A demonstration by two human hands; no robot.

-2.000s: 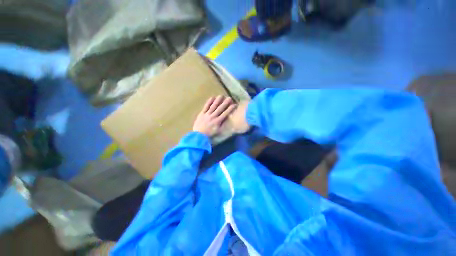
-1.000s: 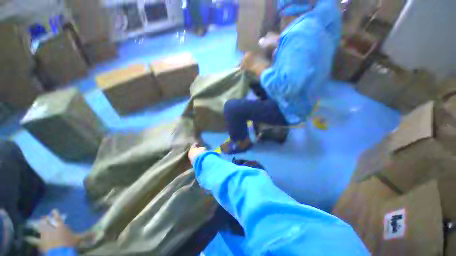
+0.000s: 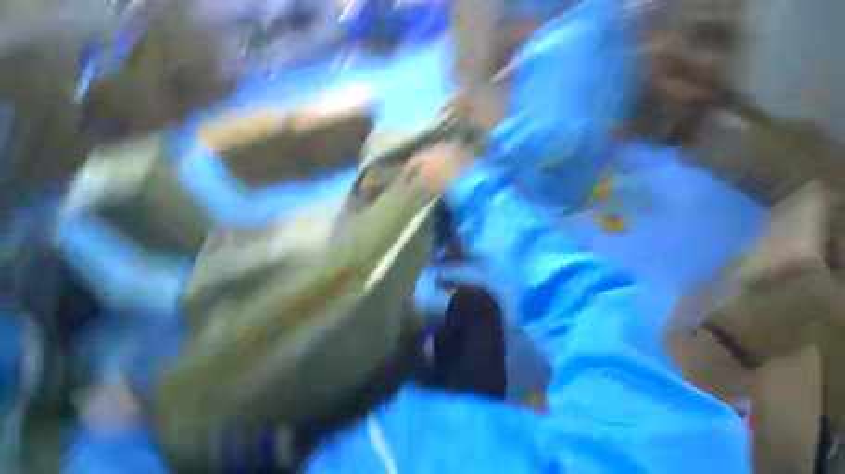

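The picture is heavily blurred. A grey-green woven sack [image 3: 287, 333] stretches across the middle, in front of my body. My right hand [image 3: 439, 168] is shut on the sack's far upper edge, with my arm reaching forward. My left hand [image 3: 109, 404] is at the lower left, beside the sack's near left side; it is too blurred to tell whether it grips the cloth. I cannot tell whether anything is inside the sack.
A person in a blue smock [image 3: 570, 102] sits ahead. Tan cartons [image 3: 296, 143] and a wrapped carton [image 3: 139, 190] stand at the left. Open cartons [image 3: 741, 343] are at the right. A small yellow ring [image 3: 611, 220] lies on the blue floor [image 3: 686, 199].
The view first swung up from a carton under my hands to the sack and the room. Since then my right hand has moved forward and up with the sack edge, and the sack is spread higher.
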